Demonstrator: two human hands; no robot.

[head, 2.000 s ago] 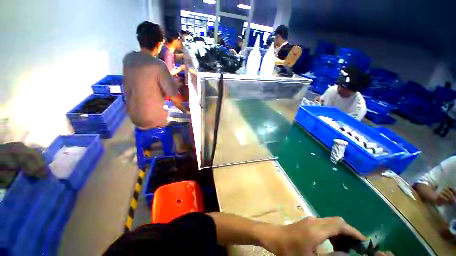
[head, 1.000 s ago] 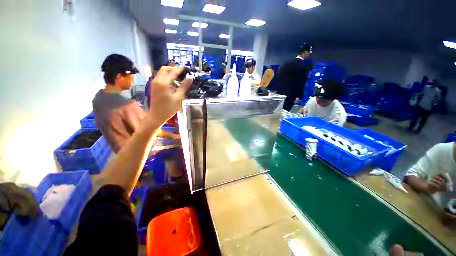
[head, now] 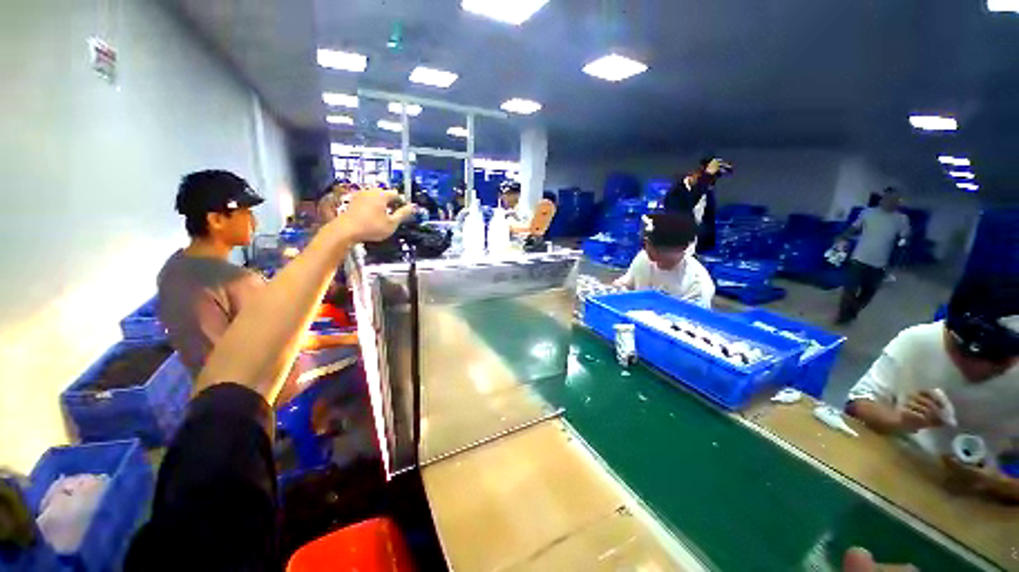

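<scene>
My left hand is raised with the arm stretched forward, at the near left corner of the clear partition box. Its fingers are bent just beside a dark heap of black parts on top of the box. Whether the fingers hold a part cannot be told. Of my right hand only a blurred fingertip shows at the bottom edge, over the green conveyor belt; the rest is cut off.
Cardboard-covered bench is in front. Orange-red stool is below left. Blue crate with white-grey parts and a ribbed assembly stand across the belt. Workers sit opposite; one worker is at left. White bottles stand on the box.
My left hand has risen from low over the belt, where it held a dark part, to the top of the partition. My right hand has mostly left the view. The view has tilted up.
</scene>
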